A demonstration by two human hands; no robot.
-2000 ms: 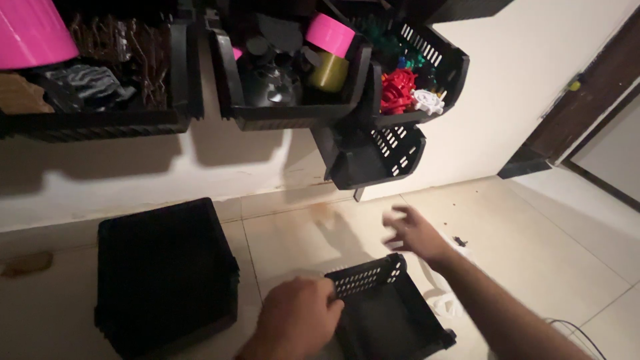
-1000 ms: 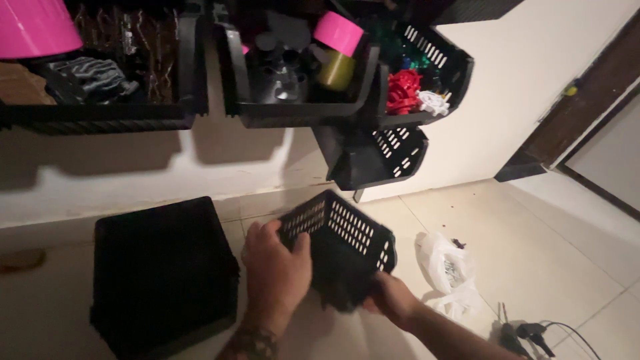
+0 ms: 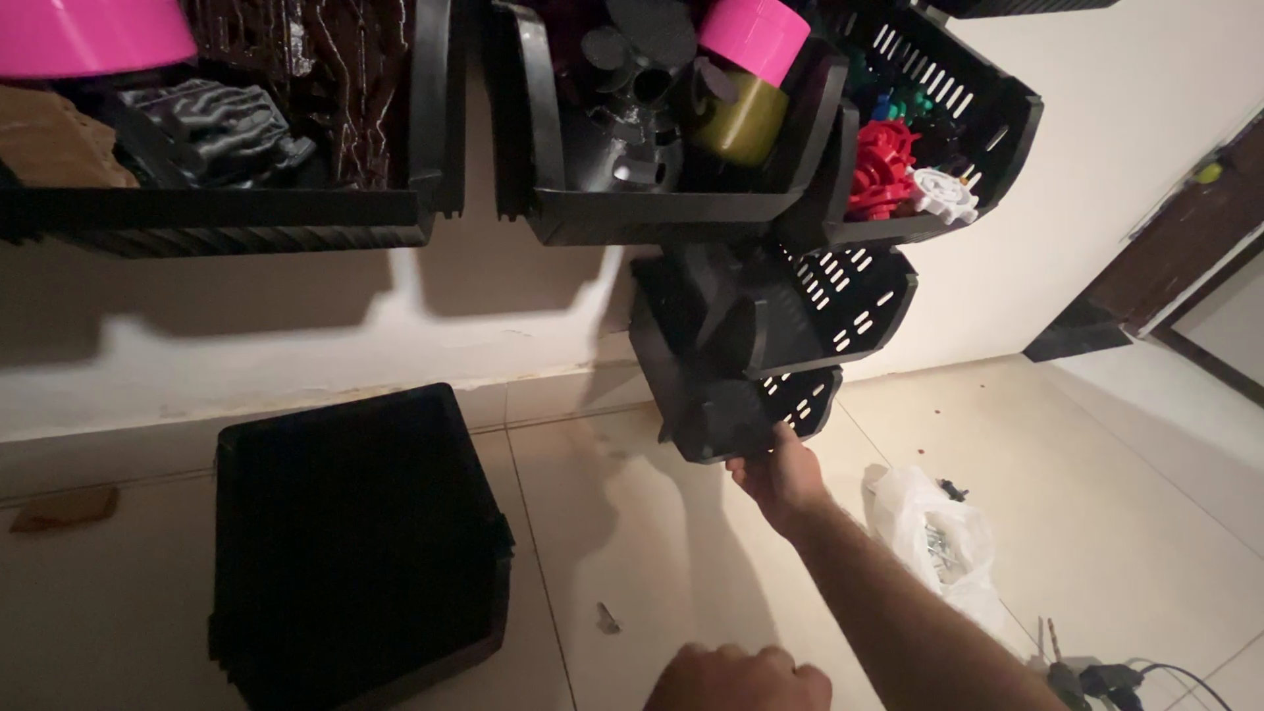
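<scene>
A black plastic bin with slotted sides [image 3: 711,420] is up against the wall, directly below another empty-looking slotted bin [image 3: 839,316]. My right hand [image 3: 782,479] grips the lower bin's front edge from beneath. My left hand [image 3: 741,679] is low in the view, partly cut off, with curled fingers and nothing visible in it; whether it is fully closed does not show. Above hang bins holding red and white plastic parts [image 3: 882,170], a pink and olive cylinder [image 3: 746,114] and dark textured pieces [image 3: 212,133].
Stacked black bins [image 3: 360,553] stand on the tiled floor at left. A white plastic bag with screws [image 3: 938,543] lies right of my forearm, near a corded tool [image 3: 1096,681]. A small screw [image 3: 608,619] and a brown piece [image 3: 65,510] are on the floor.
The slotted bin that both hands held over the floor is now up under the lowest wall bin, in my right hand. My left hand has let go of it and moved lower in view.
</scene>
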